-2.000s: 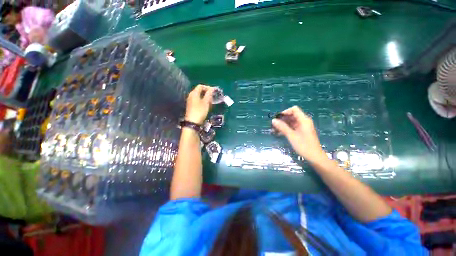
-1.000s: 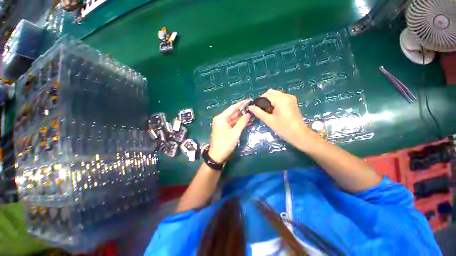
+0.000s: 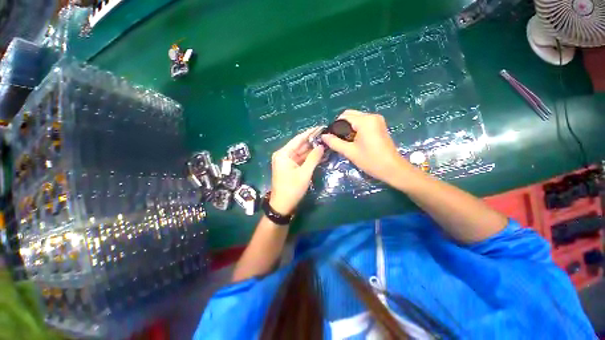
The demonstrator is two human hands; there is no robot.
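Observation:
My left hand holds a small silver-white module between thumb and fingers. My right hand holds a round black part against the module. The hands meet above a clear blister tray lying on the green bench. A pale disc with orange-gold beside it sits in the tray's near row, right of my right wrist. A loose pile of square electronic modules lies left of my left hand. The fingertips hide where the module and the black part meet.
Tall stacked blister trays stand at the left. A single module lies at the far left of the bench. Tweezers and a desk fan are at the right. A red bin with black parts is below the bench edge.
My left hand has left the module pile and come together with my right hand over the tray, now with a module in it. The view has shifted right.

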